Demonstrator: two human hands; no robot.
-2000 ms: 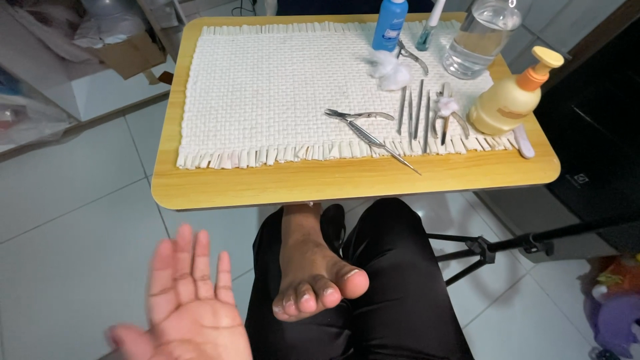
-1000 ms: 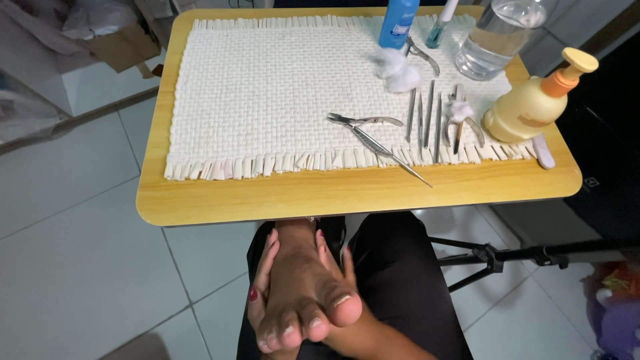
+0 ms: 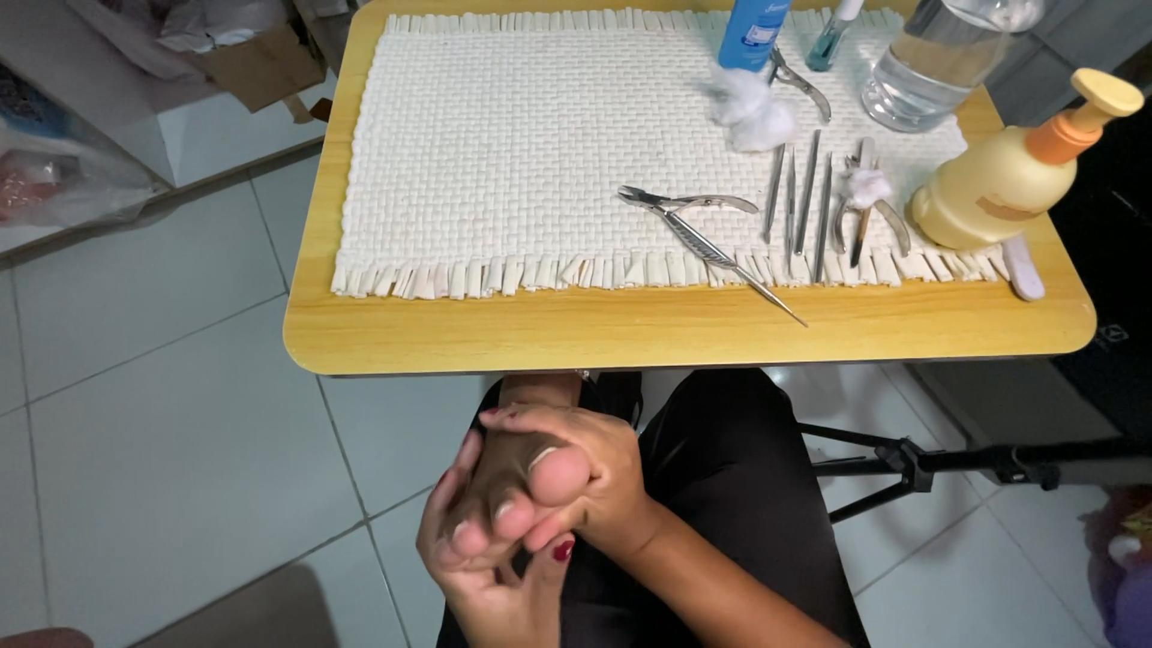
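Both my hands are wrapped around another person's bare foot, whose toes point toward me over my black-trousered legs. My left hand cups its left side and underside, the thumb with dark red polish below the toes. Across the top and right side of the foot lies my right hand, fingers over the instep and thumb under the big toe. Beyond the foot, on a white woven mat, are cuticle nippers, a spring-handled metal tool, several slim metal tools and cotton wool.
The wooden tabletop overhangs the ankle. On it stand a yellow pump bottle, a clear container of liquid, a blue bottle and a small teal-filled bottle. A black tripod's legs stand at right.
Two seconds ago a raised open palm was at the left of the foot; one second ago hands held the foot's two sides. Now my right hand is wrapped over the top of it.
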